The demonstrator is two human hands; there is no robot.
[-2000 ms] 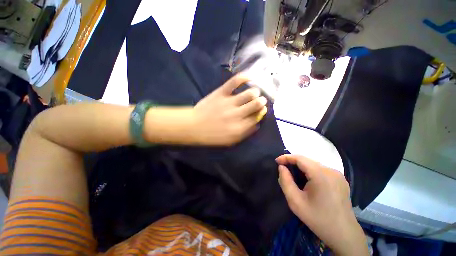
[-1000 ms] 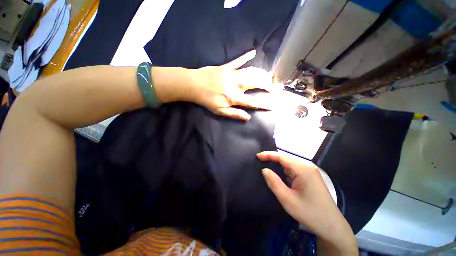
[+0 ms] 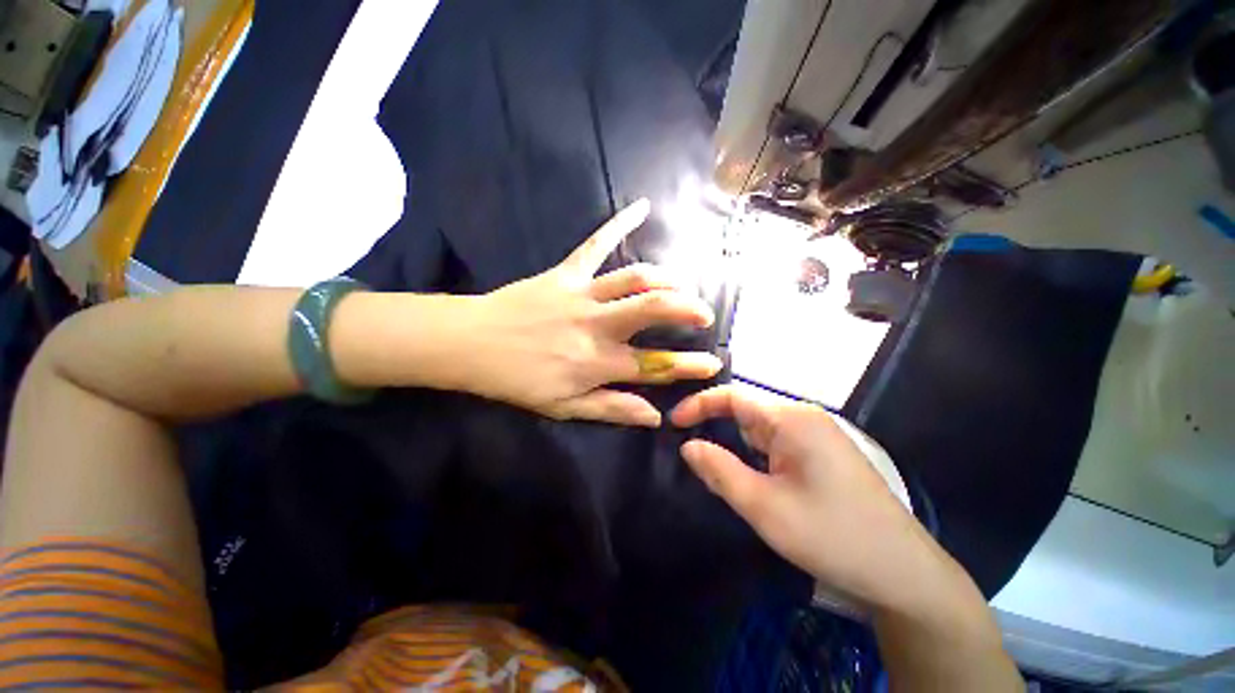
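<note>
A black garment panel [image 3: 542, 122] lies across the table under the sewing machine [image 3: 867, 122] and hangs towards my lap. My left hand [image 3: 582, 332] lies flat on it with fingers spread, just left of the needle area. My right hand [image 3: 799, 487] is at the panel's right edge, thumb and forefinger a little apart; whether they touch the cloth is unclear. The needle area [image 3: 718, 224] is washed out by the lamp's glare, so the presser foot and stitches cannot be made out.
Another black panel [image 3: 1016, 393] lies right of the needle. A long black strip [image 3: 224, 149] and shiny orange tape [image 3: 176, 129] are at the left. White cut pieces with black strips [image 3: 115, 122] lie upper left. Blue material [image 3: 799, 650] shows at the bottom.
The panel under my left hand has shifted and now bares a rounded white area at its left. My left hand has spread its fingers and moved slightly nearer me; my right hand has moved left.
</note>
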